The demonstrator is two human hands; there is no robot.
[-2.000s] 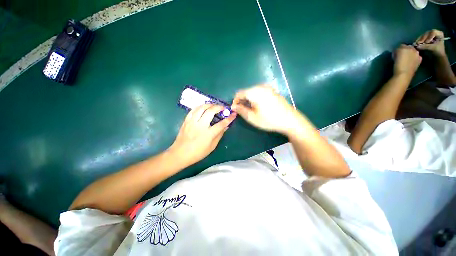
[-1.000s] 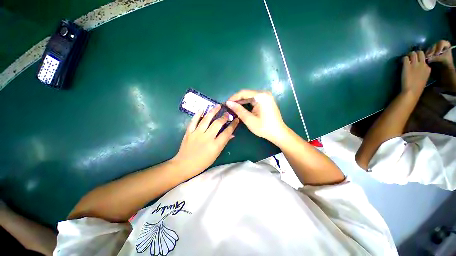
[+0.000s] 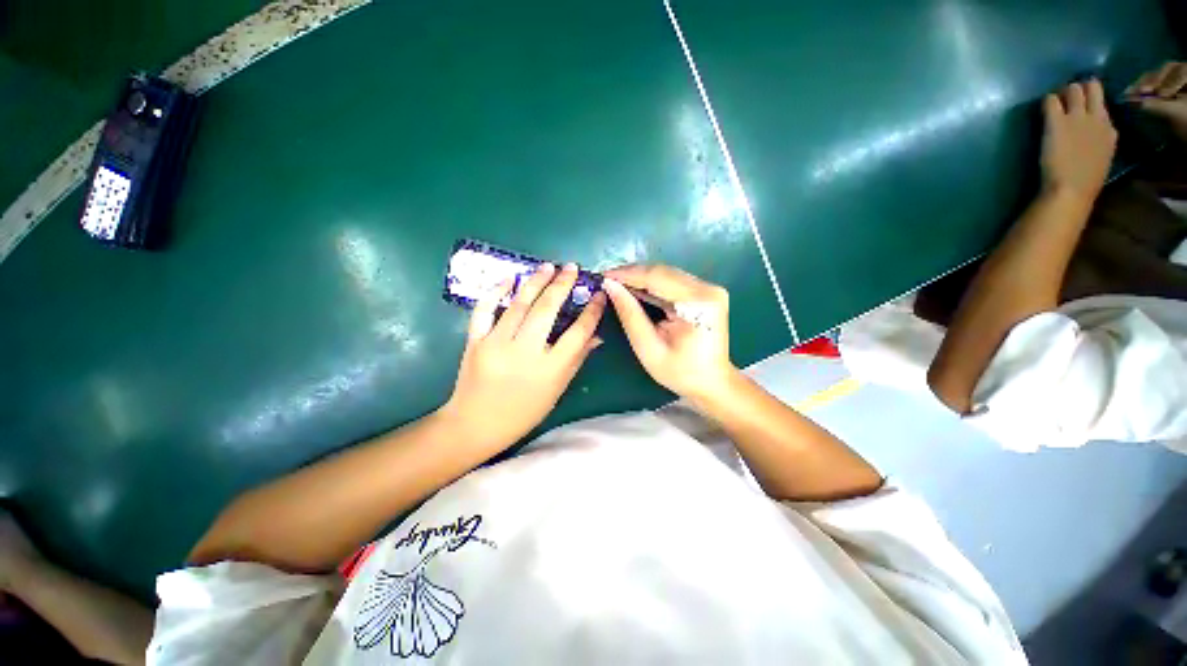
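A dark blue-black phone housing (image 3: 483, 275) lies on the green worktop in front of me, its white dotted panel at the left end and a round silvery disc (image 3: 582, 295) at the right end. My left hand (image 3: 522, 347) lies over its middle, fingers on the housing, holding it down. My right hand (image 3: 676, 328) is at the disc end, thumb and forefinger pinched together at the housing's edge. A thin dark tool seems to lie within my right hand, mostly hidden by the fingers.
A stack of dark phone housings (image 3: 138, 163) stands at the upper left, by the worn pale edge strip (image 3: 234, 50). A thin white line (image 3: 733, 169) crosses the worktop (image 3: 391, 143). A neighbour's hands (image 3: 1079, 137) are at the right. Another person's arm (image 3: 65, 592) is at the lower left.
The held housing has shifted slightly left and lies flatter. My right hand has moved slightly down and stays at the disc end. The neighbour's hands at the right have moved.
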